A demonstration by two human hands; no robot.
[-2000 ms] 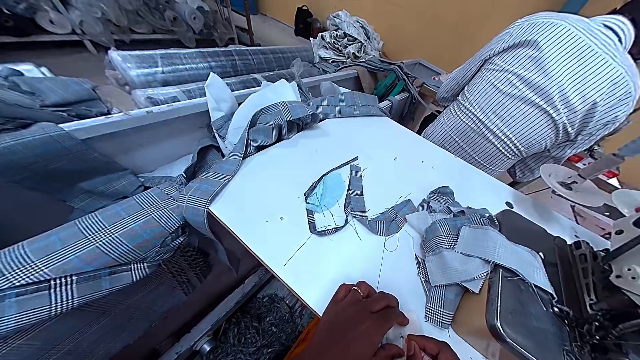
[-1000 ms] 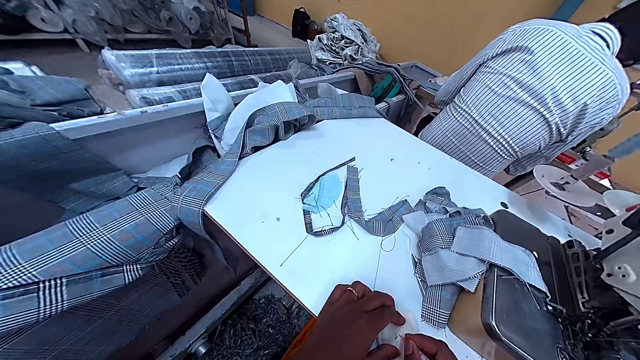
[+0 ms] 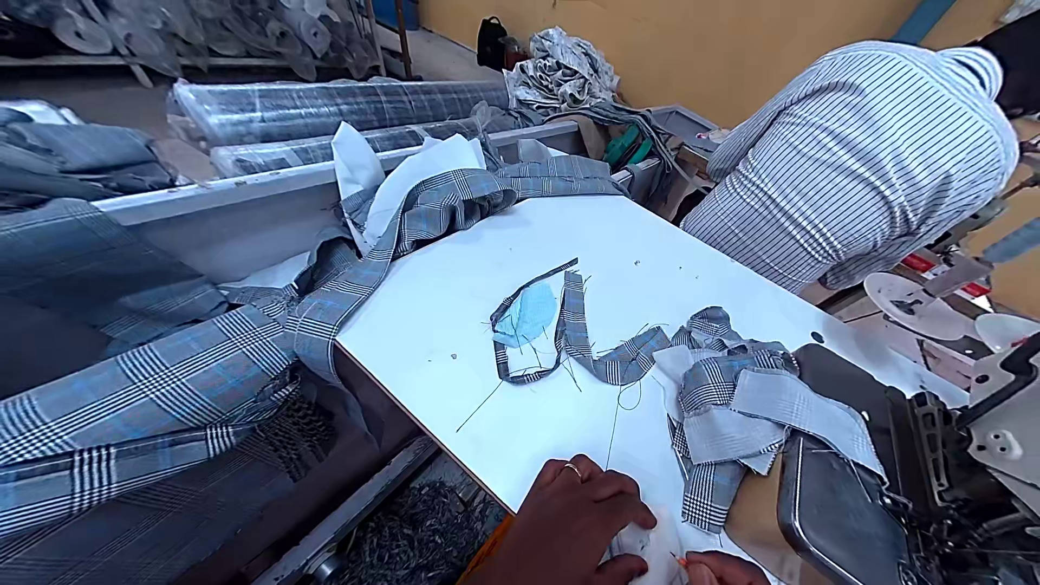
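Note:
My left hand, with a ring on one finger, lies spread on a piece of whitish fabric at the table's near edge. Beside it, at the bottom of the view, my right hand is closed on a thin orange pencil-like tool whose tip is at the fabric. Beyond my hands, a checked fabric strip curves over the white tabletop, near a dark narrow strip loop around a light blue scrap. Checked and pale cut pieces are heaped to the right.
A sewing machine with a dark metal plate stands at the right. Long checked fabric drapes over the left edge and a grey trough. Wrapped fabric rolls lie behind. A person in a striped shirt bends at the back right.

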